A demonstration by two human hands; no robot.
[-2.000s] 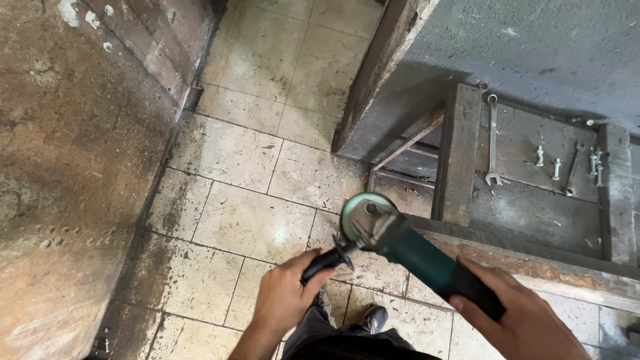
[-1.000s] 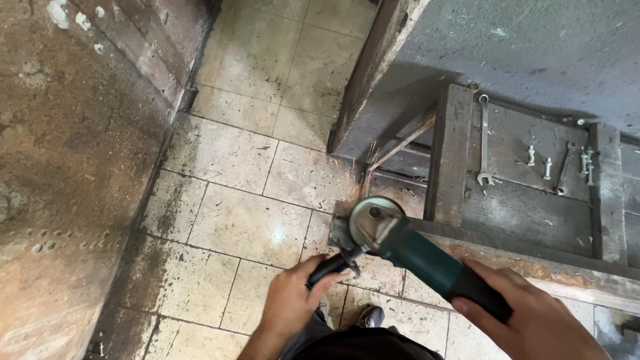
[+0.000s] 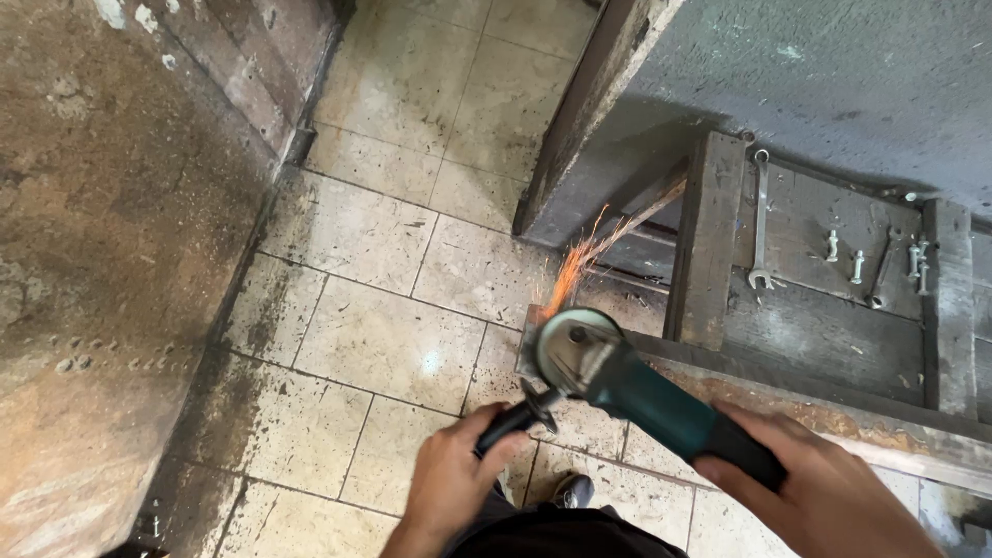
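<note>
My left hand [image 3: 457, 465] grips the black side handle [image 3: 515, 418] of a green angle grinder [image 3: 659, 407]. Around the black rear of the grinder's body my right hand [image 3: 806, 473] is closed. The grinder's round head and guard [image 3: 577, 349] lie over a flat metal piece [image 3: 533, 341] at the end of the wooden bench's edge. Orange sparks [image 3: 570, 275] fly up and away from the disc. The guard and head hide where the disc meets the metal.
On the bench at right lie a combination wrench [image 3: 762, 221], a smaller wrench [image 3: 883, 267] and several bolts [image 3: 858, 266] between wooden crosspieces [image 3: 709, 240]. A rusty, worn wall [image 3: 132, 232] stands at left. My shoe [image 3: 573, 490] is on the tiled floor [image 3: 387, 333] below the grinder.
The spray of sparks has grown from none plainly seen, through a faint one, to a bright orange burst. Both hands keep their hold on the grinder, and the flat metal piece shows beside its head.
</note>
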